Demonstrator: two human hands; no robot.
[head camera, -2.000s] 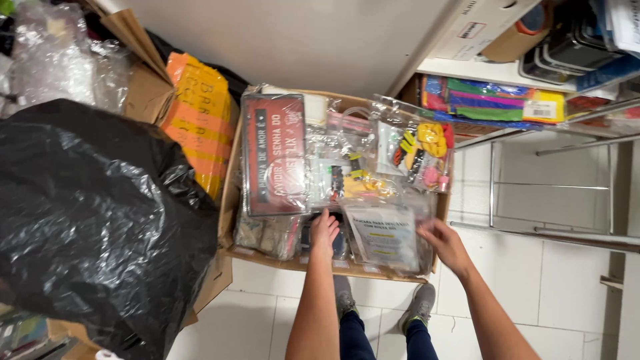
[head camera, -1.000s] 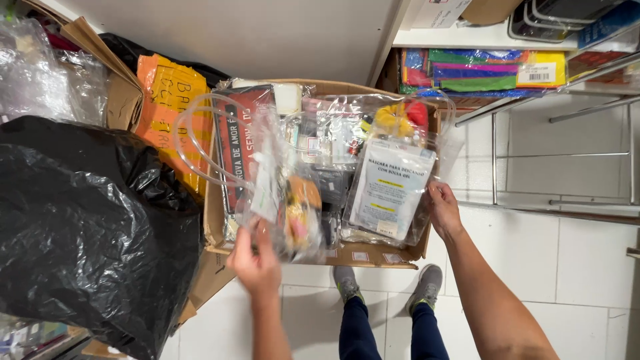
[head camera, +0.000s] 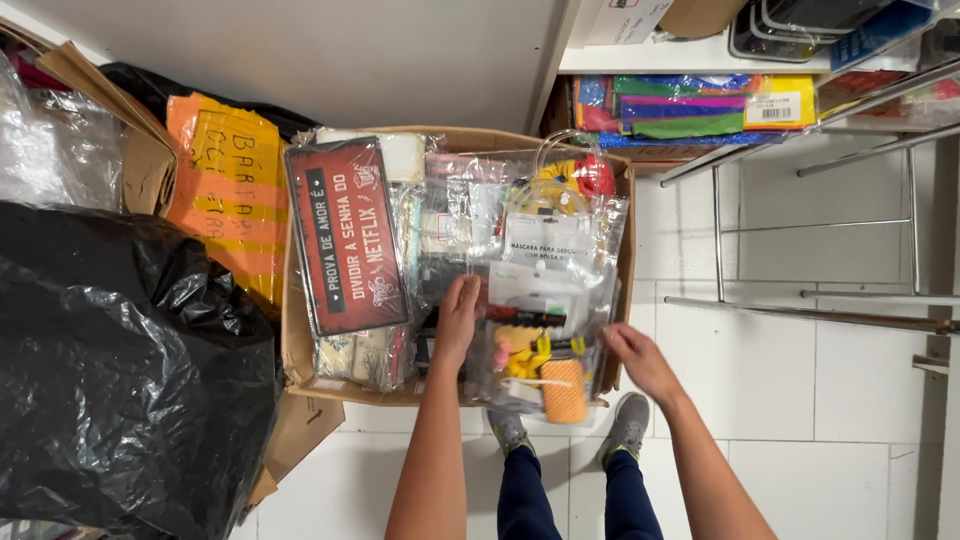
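Between my hands is a clear plastic bag with tube handles (head camera: 555, 300), over the right part of an open cardboard box (head camera: 345, 391). Through the bag show an orange textured item (head camera: 563, 390) and small yellow pieces. My left hand (head camera: 459, 319) grips the bag's left edge. At its right edge, my right hand (head camera: 636, 356) has its fingers curled close to the plastic; whether they pinch it is unclear. A red printed sign (head camera: 347, 236) in clear wrap lies in the box's left part. Behind the bag is a packet with a printed card (head camera: 547, 238).
A black plastic bag (head camera: 127, 360) bulges at the left, beside an orange and yellow wrapped package (head camera: 229, 187) bearing handwriting. Colourful packets (head camera: 682, 109) lie under a white shelf (head camera: 660, 61) at the upper right. Metal racks (head camera: 814, 225) stand over the tiled floor at the right.
The clear bag with tube handles has moved from the box's left side to its right side, over the packet with the printed card. My left hand has moved right with it.
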